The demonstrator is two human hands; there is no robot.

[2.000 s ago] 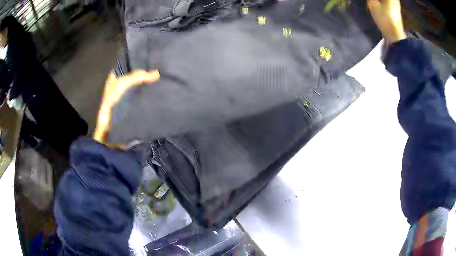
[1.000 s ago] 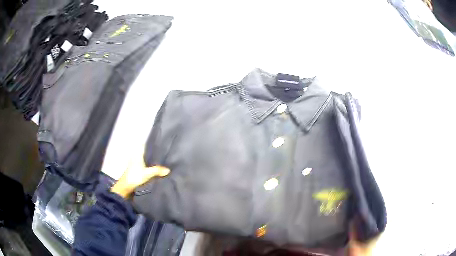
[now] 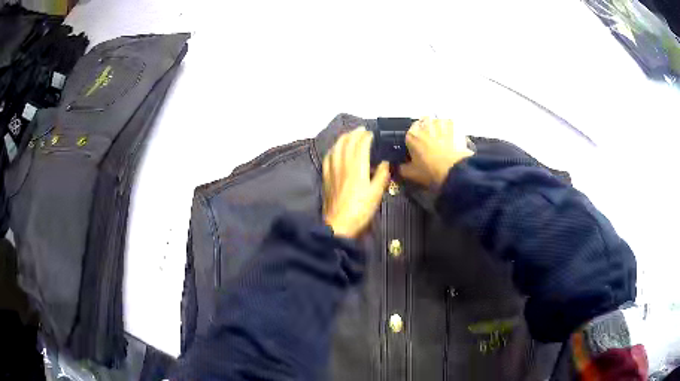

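A charcoal grey denim shirt (image 3: 261, 195) lies front up and spread before me, with gold-coloured buttons down its middle and yellow chest embroidery at the lower right. My left hand (image 3: 350, 182) lies on the left side of the collar. My right hand (image 3: 432, 152) is on the right side of the collar. A dark neck label (image 3: 394, 138) shows between my hands. Both hands hide most of the collar, and I cannot tell whether the fingers pinch its cloth.
A folded stack of grey denim garments (image 3: 56, 201) lies at the left on the white table (image 3: 298, 67). A dark pile with white tags (image 3: 30, 111) is at the far left. Clear plastic bags (image 3: 641, 37) lie at the top right. A thin strip (image 3: 540, 109) lies beyond the shirt.
The shirt was held by its sides one second ago and now lies flat, nearer me. Both hands have moved from its lower edges up to the collar.
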